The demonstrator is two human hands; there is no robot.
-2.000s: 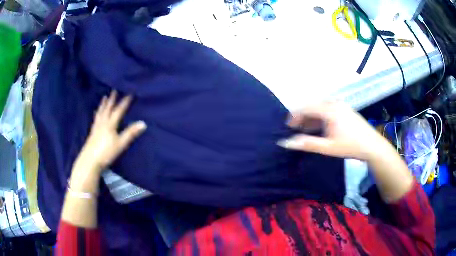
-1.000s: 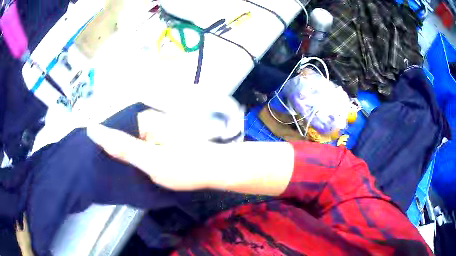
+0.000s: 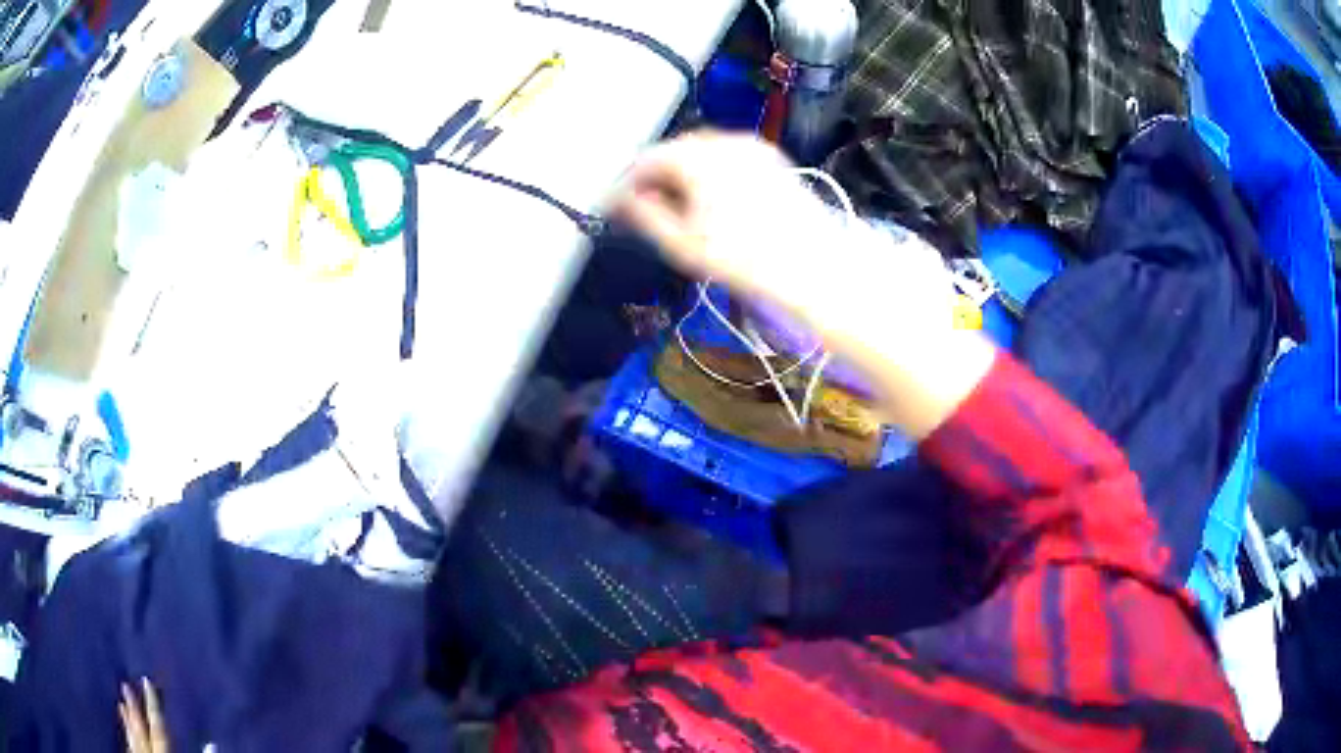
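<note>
The navy garment (image 3: 294,647) lies over the near left part of the white table, with pale lining (image 3: 302,500) showing at its upper edge. My left hand (image 3: 143,718) is at the bottom left edge; only a few fingers show on the navy cloth, the rest is hidden or cut off. My right hand (image 3: 706,199) is raised beyond the table's right edge, away from the garment, fingers bent; it is overexposed, so I cannot tell if it holds anything.
Scissors with yellow and green handles (image 3: 368,194) and a thin yellow tool (image 3: 518,96) lie on the table (image 3: 500,265). To the right are a blue crate (image 3: 706,456) with a white cord, a silver bottle (image 3: 813,59), plaid cloth (image 3: 1000,103) and more navy cloth (image 3: 1154,294).
The view has swung to the right. My right hand has left the navy garment and moved up and right, over the table's edge. The left hand remains at the lower left on the cloth.
</note>
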